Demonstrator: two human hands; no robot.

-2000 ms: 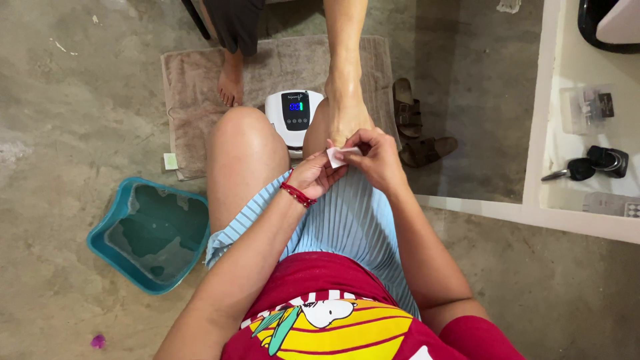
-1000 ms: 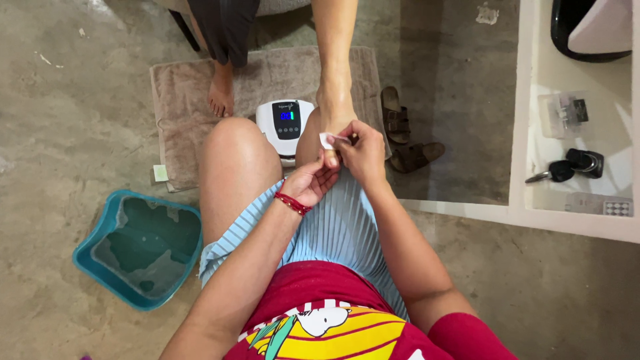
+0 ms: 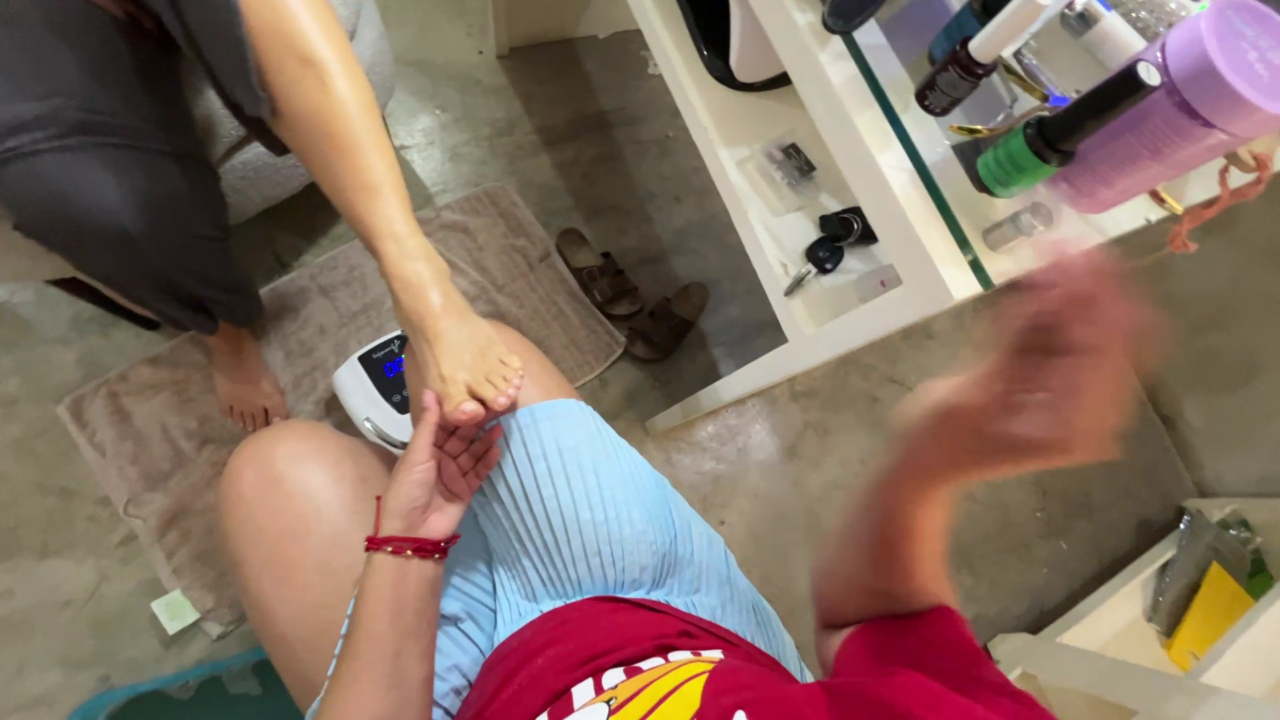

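Observation:
The other person's bare foot rests on my knee, toes toward me. My left hand, with a red bracelet at its wrist, is palm up with fingers spread just below the big toe, holding nothing. My right hand is raised at the right and strongly blurred, near the edge of a glass-topped table; what it holds, if anything, cannot be made out. Behind my knee stands a white nail lamp with a lit blue display, partly hidden by the foot.
On the glass stand a purple bottle, a green nail polish bottle and a dark one. Below lie car keys. Sandals lie beside a brown towel; a teal basin is at bottom left.
My right hand has left the toes and moved right, to the table. The small white pad seen at the toes earlier is no longer there. The view has swung right.

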